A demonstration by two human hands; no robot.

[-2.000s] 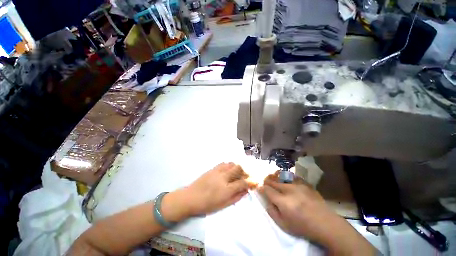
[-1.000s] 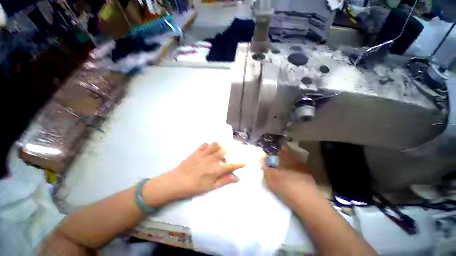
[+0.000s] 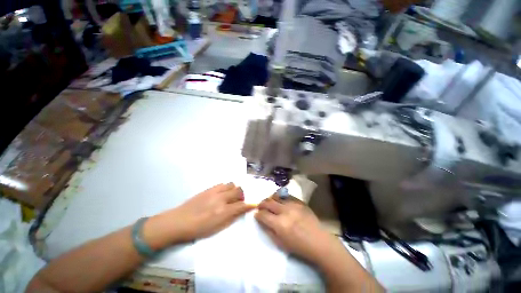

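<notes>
A white fabric piece (image 3: pixel 240 252) lies on the table below the needle area and hangs over the front edge. My left hand (image 3: pixel 208 212) lies on its left side, fingertips together at the fabric's upper part. My right hand (image 3: pixel 291 223) pinches the fabric at its upper right, just below the presser foot area (image 3: pixel 280 176). The fingertips of both hands nearly meet. The off-white sewing machine head (image 3: pixel 337 137) stands above and to the right. Glare and blur hide the needle and the fabric's edge.
The white machine table (image 3: pixel 148 154) has a worn left edge. Plastic-wrapped cardboard (image 3: pixel 51 137) and a white heap (image 3: pixel 14 246) lie left. A black phone-like rectangle (image 3: pixel 354 209) and a dark thin tool (image 3: pixel 408 249) lie right. Navy fabric (image 3: pixel 245 74) lies behind.
The view has swung right, so the machine appears further left. My right hand has come out from beside the presser foot to below it; my left hand is closer to it again.
</notes>
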